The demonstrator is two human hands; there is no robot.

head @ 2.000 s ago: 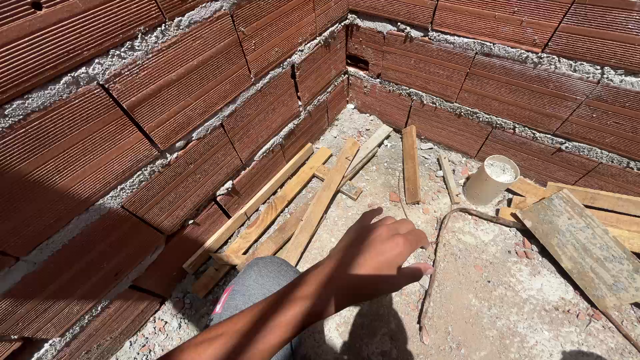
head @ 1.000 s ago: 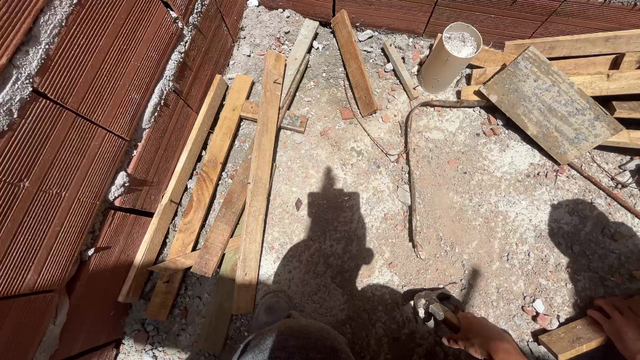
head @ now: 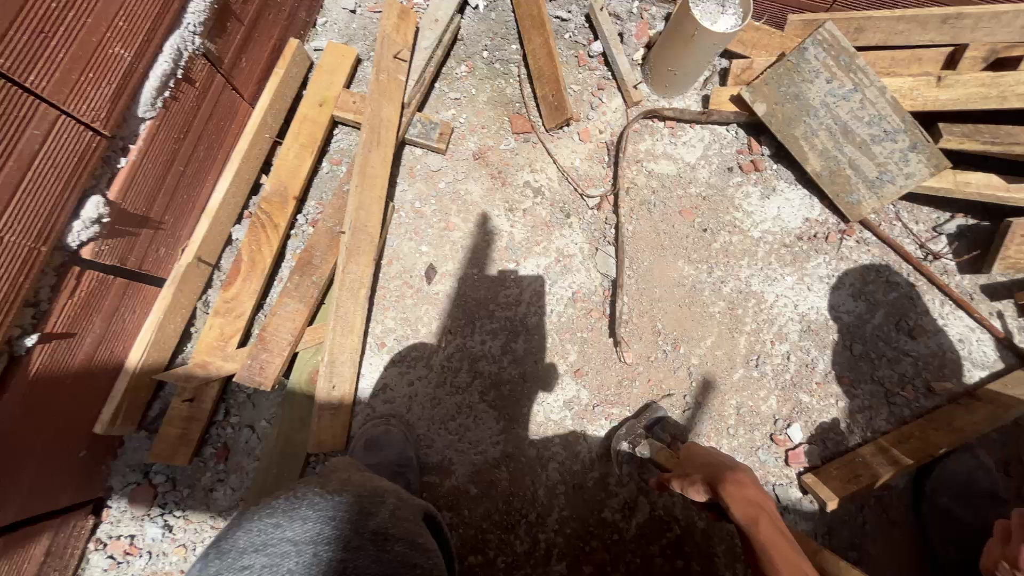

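My right hand (head: 700, 474) is closed around the wooden handle of a hammer (head: 646, 434), low and right of centre. The hammer's metal head is over the shaded concrete floor, left of my fingers; whether it touches the floor I cannot tell. Right of my hand lies a wooden board (head: 904, 448), its near end pointing down-left. A strip of wood (head: 824, 556) shows at the bottom edge beside my forearm. My left hand is out of view. My bent knee (head: 320, 528) and a shoe (head: 386, 452) are at the lower left.
Several wooden boards (head: 364, 240) lie beside the hollow-brick wall (head: 184, 168). A pipe-like cylinder (head: 692, 50), a bent rod (head: 618, 240), a mortar-stained flat board (head: 846, 120) and stacked wood (head: 912, 90) are farther off. Part of another person's hand (head: 1004, 546) shows at right.
My left hand, stretched over the floor two seconds ago, is out of view. The view has tilted down. The other person's hand, on the right-hand board a second ago, is now lower at the edge.
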